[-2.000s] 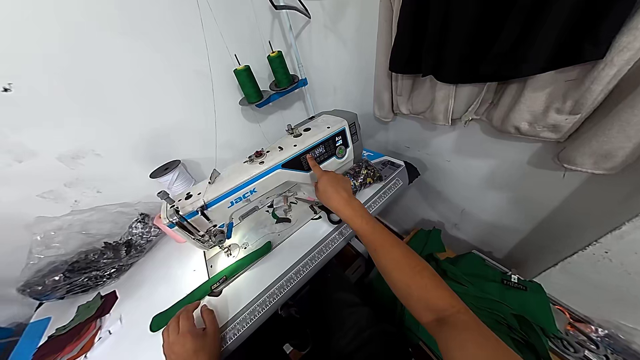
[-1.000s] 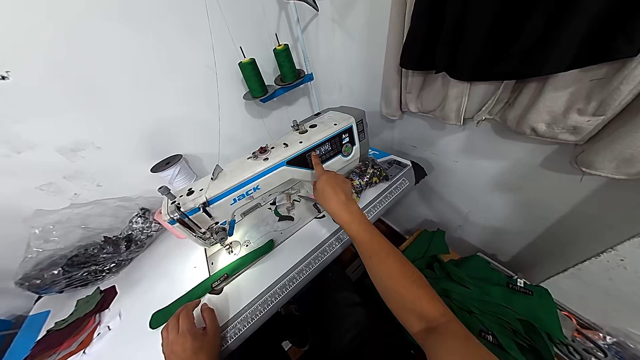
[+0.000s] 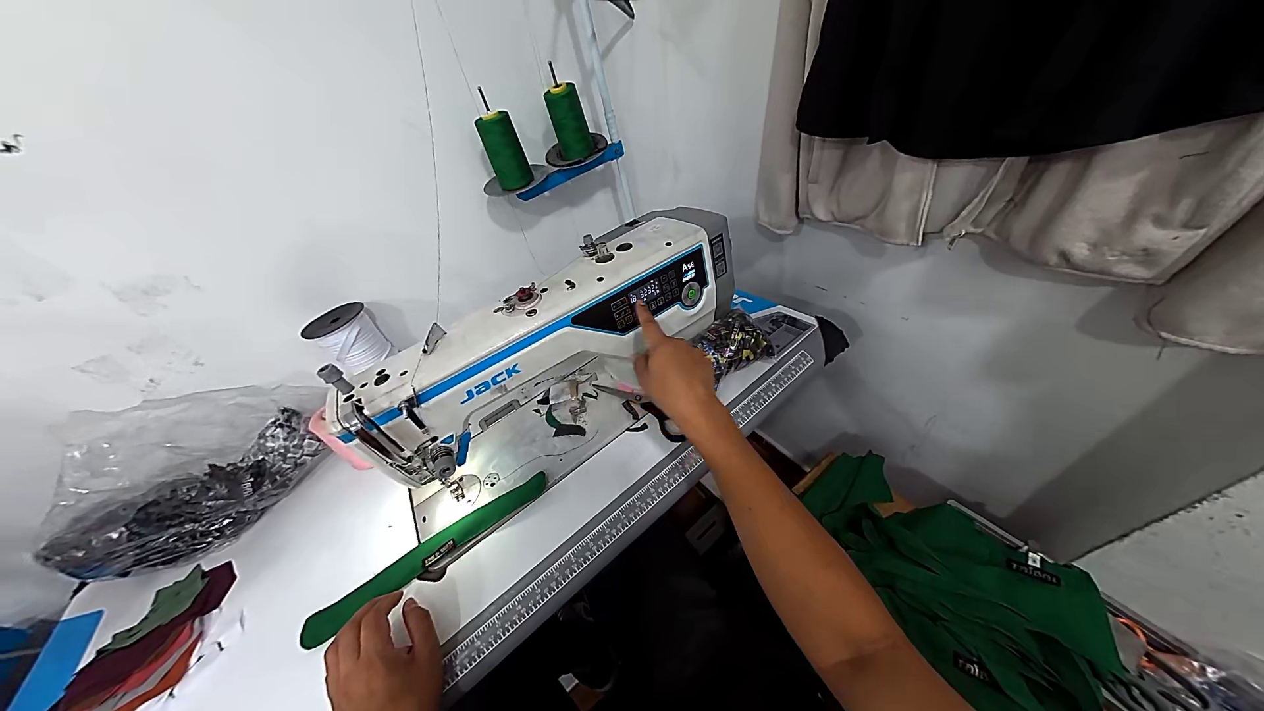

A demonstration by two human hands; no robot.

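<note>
My right hand [image 3: 676, 375] has its index finger extended onto the control panel [image 3: 647, 293] of a white Jack sewing machine [image 3: 553, 326]; it holds nothing. Lower left, my left hand [image 3: 383, 657] rests on the table's front edge with fingers apart, close to a long green fabric strip [image 3: 425, 563] bearing a small black label. That strip lies diagonally on the table in front of the lit needle area [image 3: 459, 486]. Scissors [image 3: 664, 420] lie partly hidden behind my right hand. Green thread cones [image 3: 505, 150] stand on the blue holder above the machine.
A plastic bag of black items [image 3: 197, 494] and fabric scraps [image 3: 158, 642] lie at left. A white spool [image 3: 348, 336] stands behind the machine head. A bag of small parts [image 3: 736, 341] is by its right end. Green labelled pieces [image 3: 968, 573] are piled at right; garments [image 3: 997, 197] hang above.
My right index finger stays at the control panel, shifting only slightly. My left hand and the green strip have not plainly moved.
</note>
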